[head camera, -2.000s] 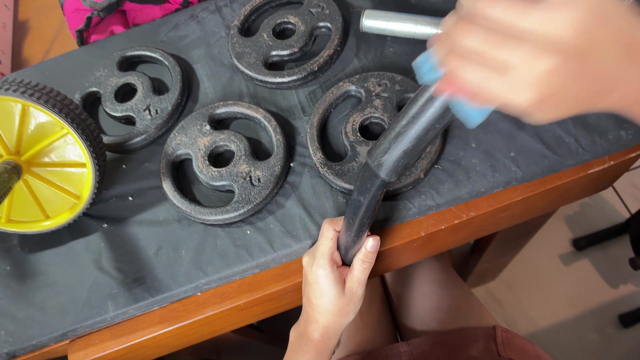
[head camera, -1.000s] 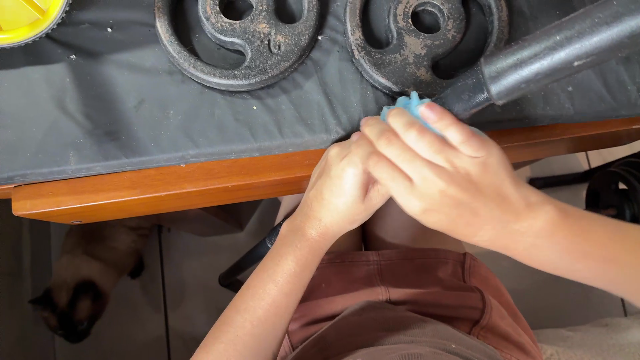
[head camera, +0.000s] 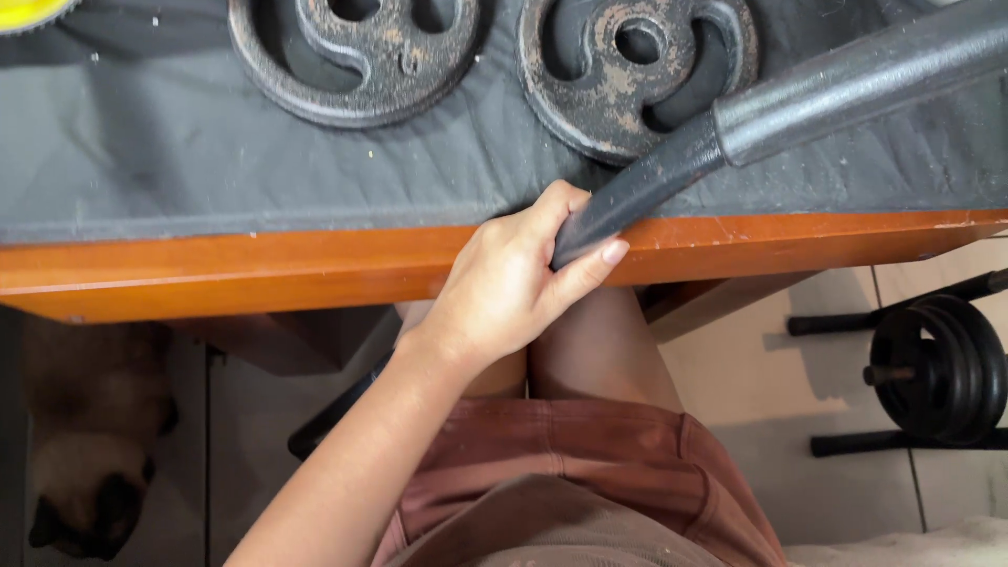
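Observation:
My left hand (head camera: 520, 276) grips the narrower lower end of a black bar with a thick sleeve (head camera: 850, 90), at the table's front edge. The bar slants up to the right and leaves the frame at the upper right. My right hand and the blue cloth or sponge are out of view. Behind the bar lies a worn cast-iron weight plate (head camera: 614, 110) with bare, rusty patches. Left of it lies a second iron weight plate (head camera: 362, 102), cut off by the top edge.
A dark cloth (head camera: 197, 181) covers the wooden table (head camera: 236, 272). Part of a yellow wheel (head camera: 31, 12) shows at top left. A cat (head camera: 94, 465) is on the floor at lower left. Black weight discs on a stand (head camera: 937, 370) are at right.
My right hand, which was on the bar's lower end with the blue cloth or sponge one second ago, has left the view. My left hand still holds the bar. The view has tilted down since two seconds ago.

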